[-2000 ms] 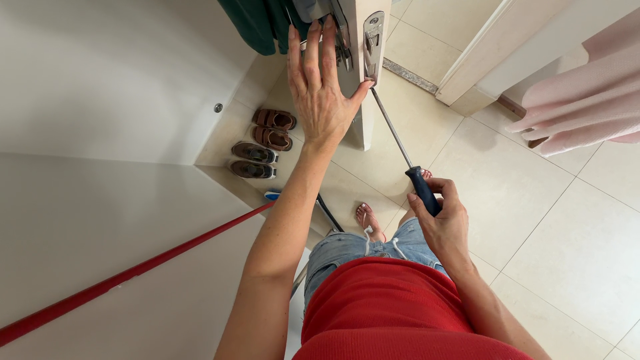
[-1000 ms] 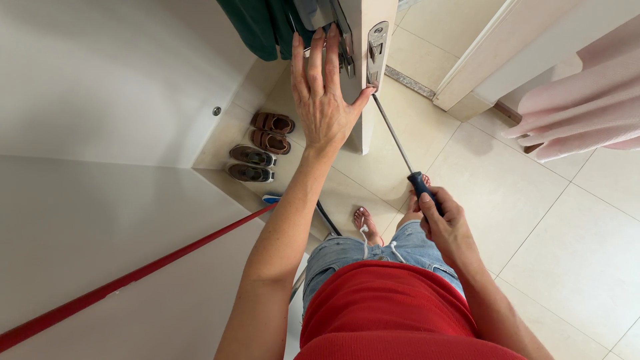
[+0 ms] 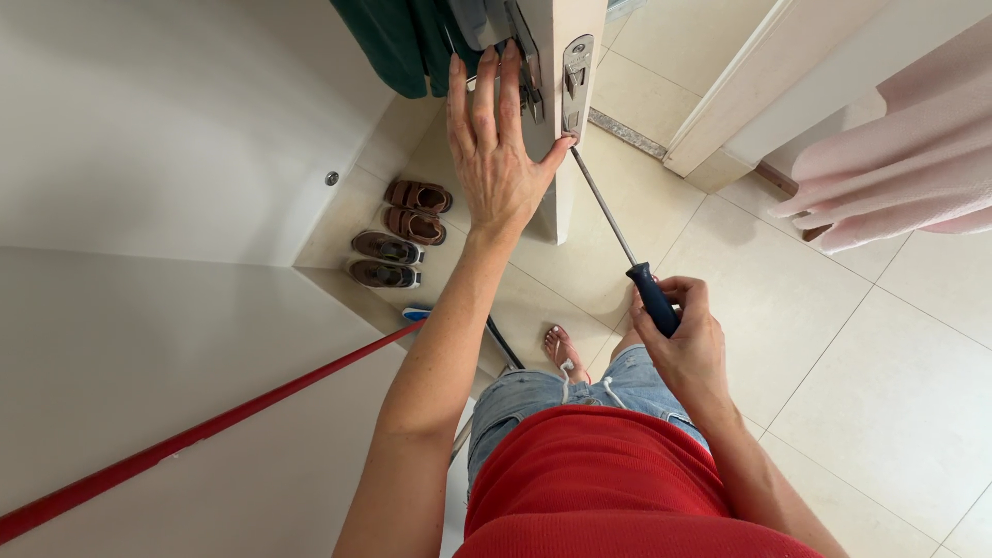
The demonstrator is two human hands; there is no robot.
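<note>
A metal lock faceplate (image 3: 576,87) with a protruding latch is set in the narrow edge of a white door (image 3: 559,194). My left hand (image 3: 496,147) lies spread beside the door, fingers by the door handle plate (image 3: 527,62), thumb tip at the faceplate's lower end. A long screwdriver (image 3: 655,302) with a dark blue handle is held in my right hand (image 3: 686,333). Its shaft runs up and left, with the tip at the faceplate's lower end, by my left thumb. The tip itself and any screw under it are hard to make out.
Brown sandals (image 3: 416,211) and dark shoes (image 3: 385,262) line the wall at left. A red pole (image 3: 209,422) slants across the lower left. Green cloth (image 3: 395,46) hangs behind the door. A pink towel (image 3: 907,155) hangs at right, past the door frame (image 3: 736,85).
</note>
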